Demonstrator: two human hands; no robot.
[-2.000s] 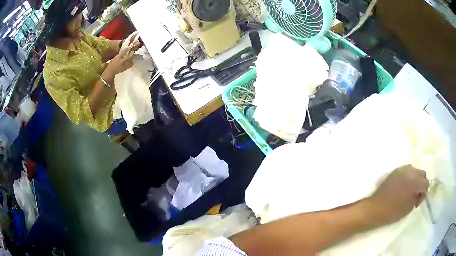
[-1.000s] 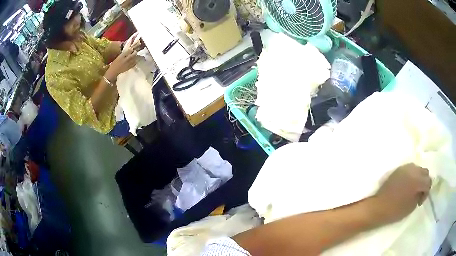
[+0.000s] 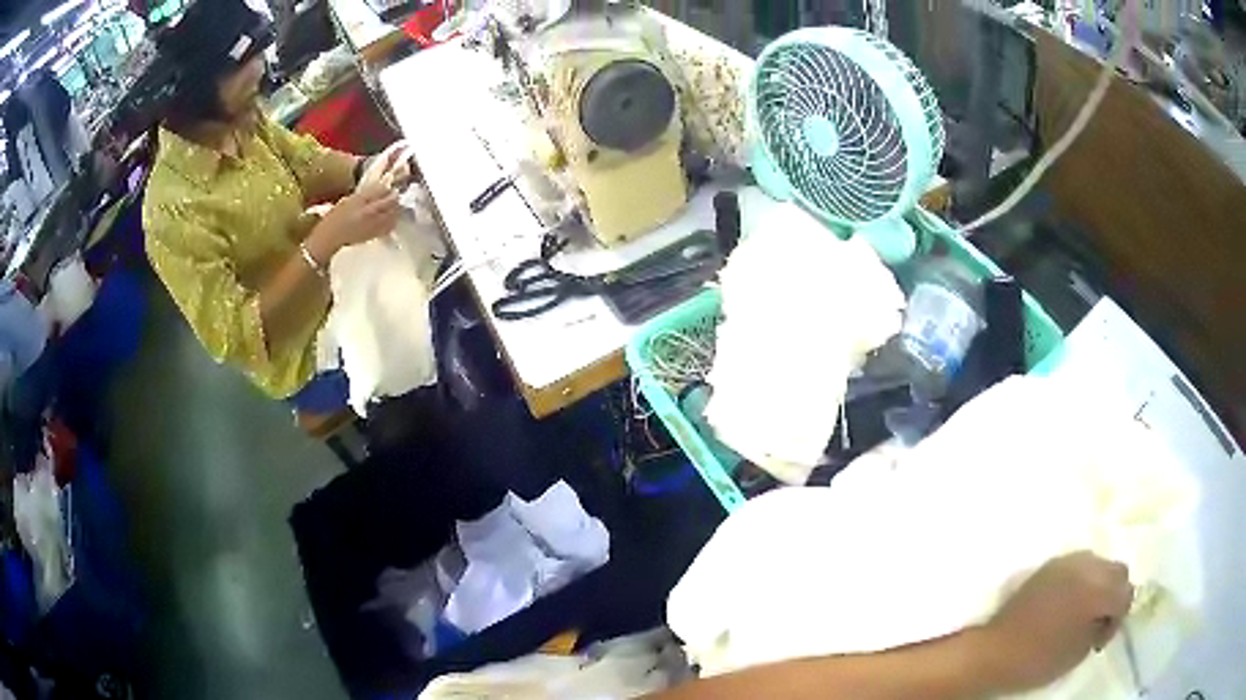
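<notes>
A large cream garment piece (image 3: 875, 533) lies heaped over the white table at the lower right. My left hand (image 3: 1066, 615) is at its right part, fingers curled and closed on the cloth near a narrow strip edge. The fingertips are partly hidden and the cloth is overexposed, so the exact grip is hard to see. My forearm crosses the cloth from the bottom edge. My right hand is out of the picture.
A turquoise basket (image 3: 683, 427) holds cream cloth, a clear bottle (image 3: 939, 328) and dark items; a mint fan (image 3: 847, 130) stands beside it. Shears (image 3: 540, 287) lie on the neighbouring table. A black bin (image 3: 328, 547) is on the floor. A person in yellow (image 3: 226, 260) handles cloth.
The view has shifted, so the scene sits lower in the picture and more of the fan and machine shows. My left hand keeps its place on the cloth.
</notes>
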